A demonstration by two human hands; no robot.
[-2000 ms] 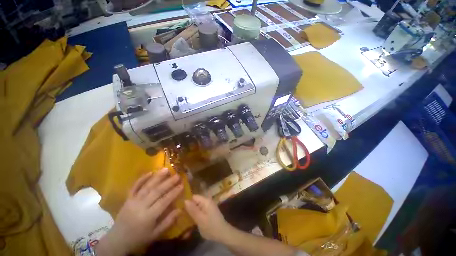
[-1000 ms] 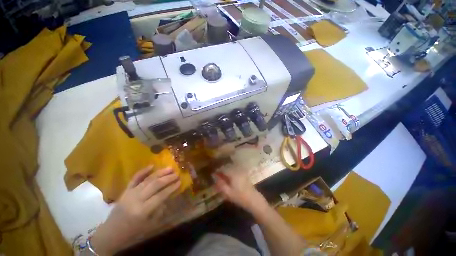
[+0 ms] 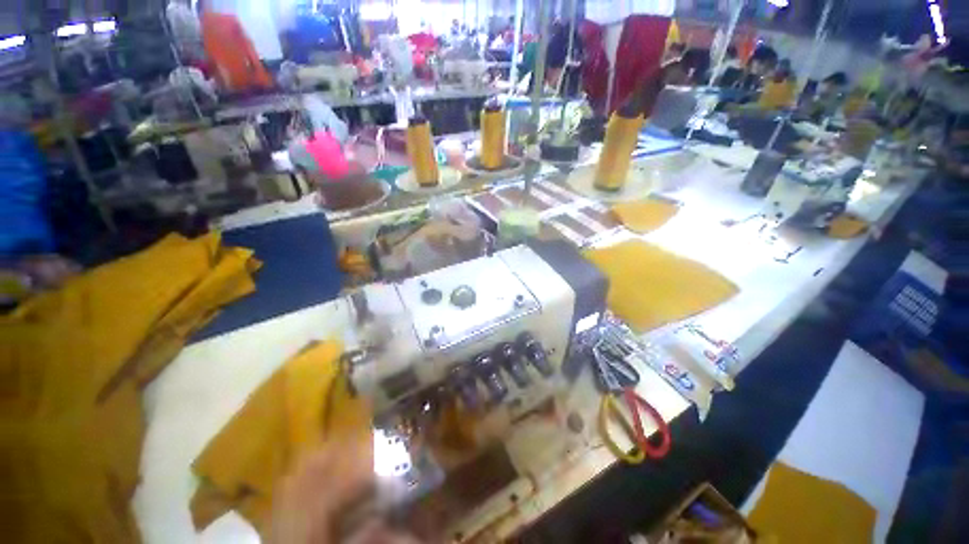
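The mustard-yellow garment panel [image 3: 266,436] lies folded and bunched left of the white overlock machine [image 3: 468,308]. The lamp glares at the needle area, where bare metal shows. My left hand [image 3: 324,489] is a blur at the bottom edge, over the panel's lower right side and left of the needle area. Its fingers cannot be made out, nor whether they grip the cloth. My right hand does not show as a separate shape.
A mustard cloth heap [image 3: 74,393] drapes at left beside navy cloth [image 3: 282,260]. Scissors with red and yellow loops [image 3: 634,425] lie right of the machine. Cut pieces [image 3: 659,285] lie beyond it. Yellow thread cones [image 3: 422,154] stand behind. A brown box [image 3: 701,521] is at lower right.
The view has tilted up, showing more of the factory. The panel has shifted away from the needle area and is more folded. My right hand has left its place in front of the machine.
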